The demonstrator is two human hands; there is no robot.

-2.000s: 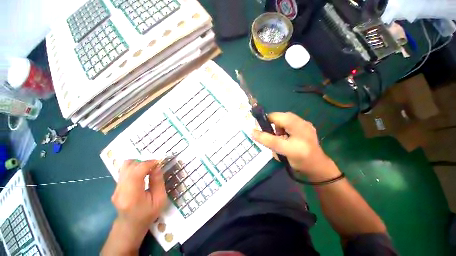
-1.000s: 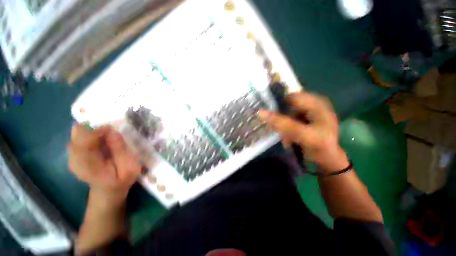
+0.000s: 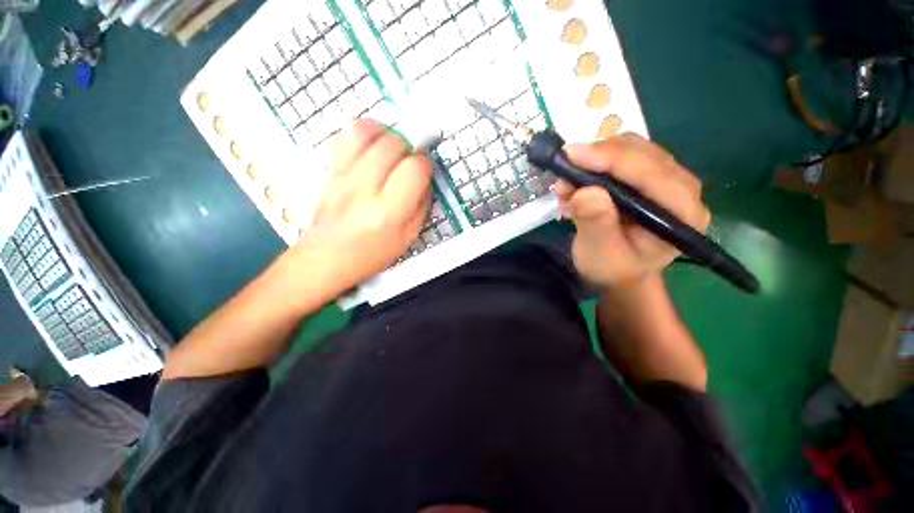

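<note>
A white carrier tray lies in front of me, tilted, with green-edged circuit board panels in it. My right hand grips the black handle of the soldering iron; its thin metal tip points up-left, above the right-hand panels. Whether the tip touches a board cannot be told. My left hand rests over the lower middle of the tray, fingers curled and pinched, with a small silvery end at the fingertips. A thin solder wire shows at the left; its run into the hand is too faint to follow.
Another tray stack with panels stands at the left. A person's grey sleeve shows at lower left. The edge of stacked trays is at the top left. Orange-handled pliers and dark cables lie at upper right. Cardboard boxes stand at the right.
The view has shifted down. My left hand has moved right, from the tray's left side onto its middle. The iron now lies across my right hand, tip over the panels.
</note>
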